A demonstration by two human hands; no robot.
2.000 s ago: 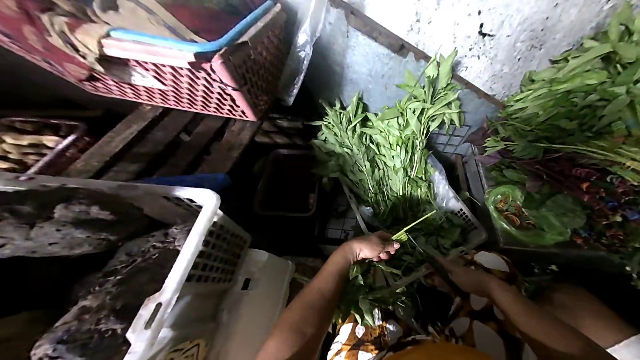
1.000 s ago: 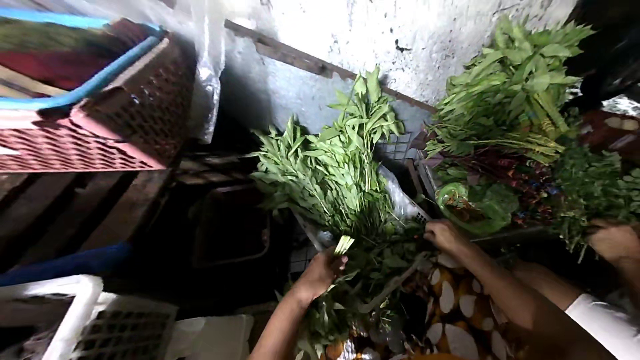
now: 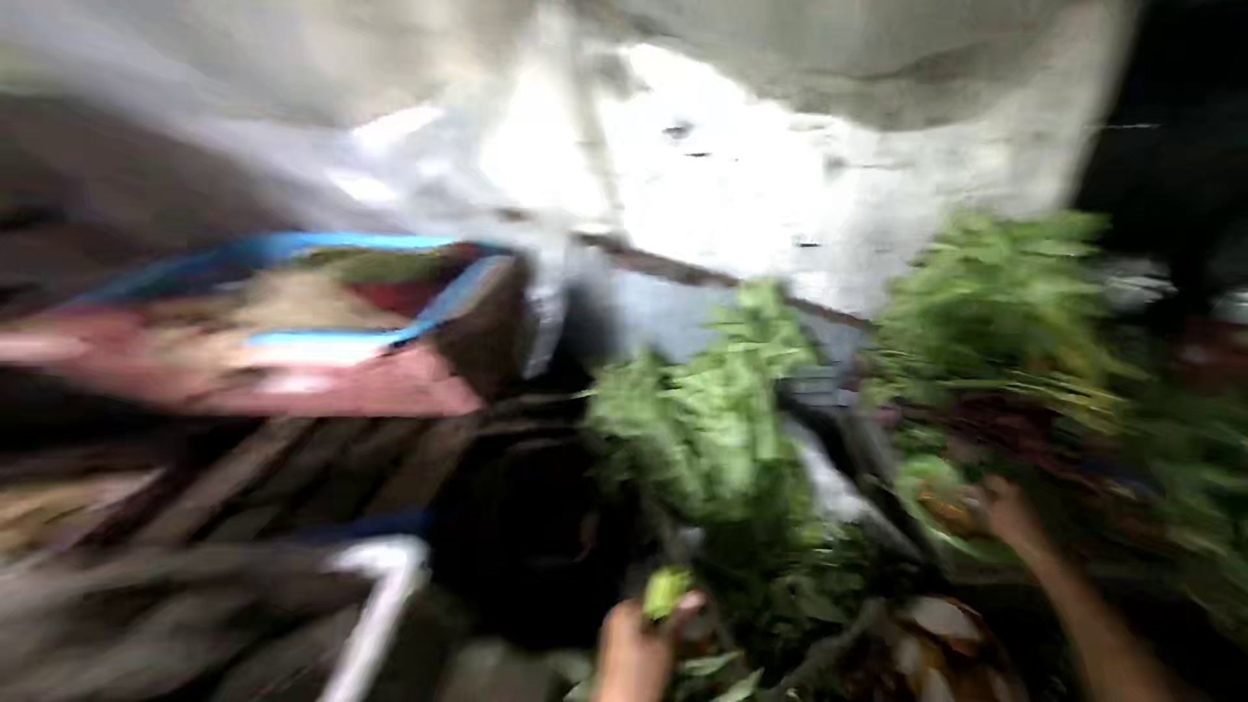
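Observation:
The view is blurred. My left hand (image 3: 648,634) is closed around a bunch of leafy green stems, whose pale cut ends (image 3: 667,592) stick up out of the fist. Behind it, leafy greens (image 3: 712,429) stand in a crate against the wall. At the right, my right hand (image 3: 994,502) reaches to a green plastic bag (image 3: 936,497) with small orange-brown things in it; whether the fingers hold anything is too blurred to tell. Dark leaves (image 3: 819,585) lie between the hands, near patterned cloth (image 3: 941,643).
A pink plastic basket (image 3: 292,385) with a blue rim rests on wooden slats (image 3: 224,478) at left. Below is the edge of a white crate (image 3: 375,614) with dark contents. More leafy greens (image 3: 1004,302) are piled at right, before a whitish wall (image 3: 760,175).
My right hand has moved right from beside the standing greens to the green bag. My left hand still holds its bunch. The view has swung and blurred. Another person's hand seen at far right is not visible now.

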